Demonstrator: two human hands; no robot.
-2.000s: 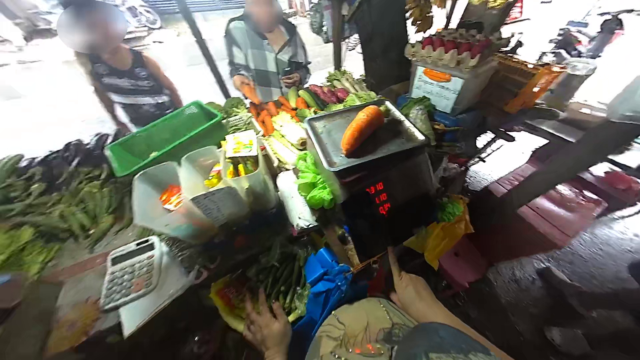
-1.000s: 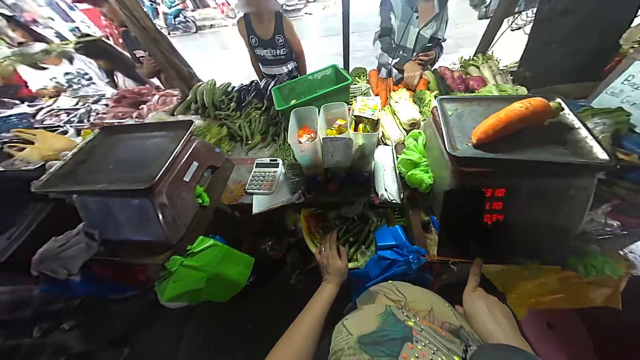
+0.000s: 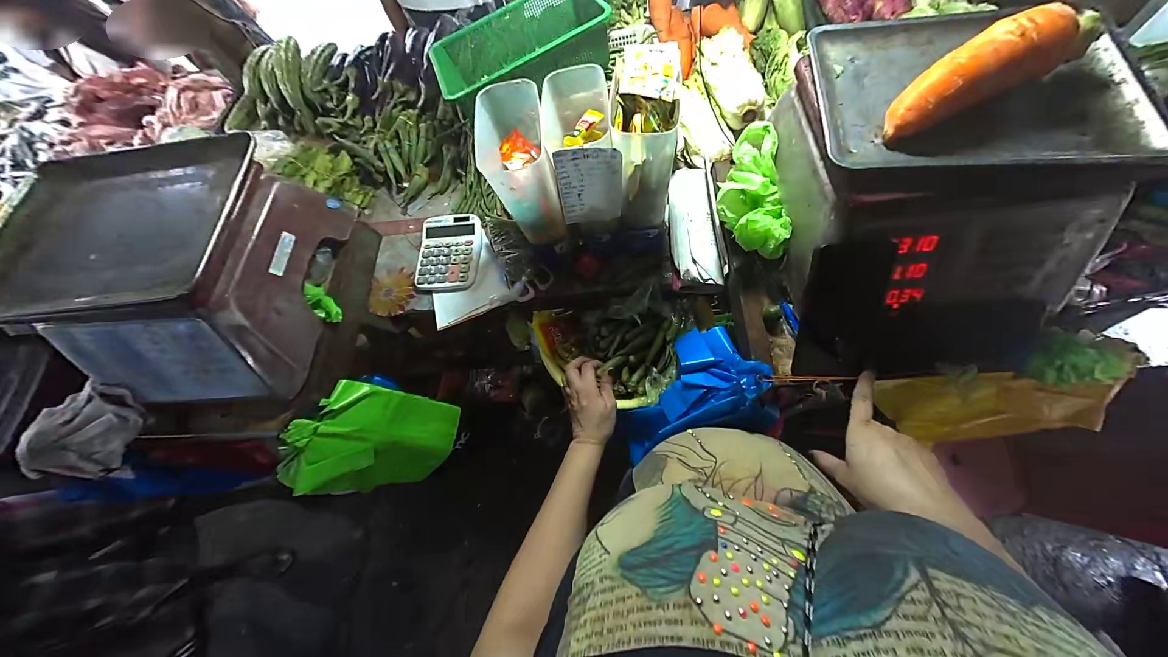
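Note:
My left hand (image 3: 590,401) rests with curled fingers on the near rim of a yellow basket (image 3: 547,351) of green pods (image 3: 639,342); whether it grips the rim is unclear. My right hand (image 3: 871,447) points its index finger up at the lower edge of a digital scale (image 3: 958,265) with red lit digits. One large orange carrot (image 3: 990,68) lies on the scale's metal tray (image 3: 849,151). Between my hands hangs a bunch of blue plastic bags (image 3: 707,383). A white calculator (image 3: 449,253) lies on paper, left of the plastic containers (image 3: 520,182).
A second scale (image 3: 119,219) stands at left, with green plastic bags (image 3: 374,436) hanging nearby. Beyond are a green basket (image 3: 520,46), eggplants (image 3: 401,78), bitter gourds (image 3: 287,87) and leafy vegetables. A yellow plastic bag (image 3: 995,406) hangs below the right scale. People stand at the far left.
The view has swung left and down. My left hand stays at the basket of pods and my right hand at the scale's lower edge. The carrot remains on the tray.

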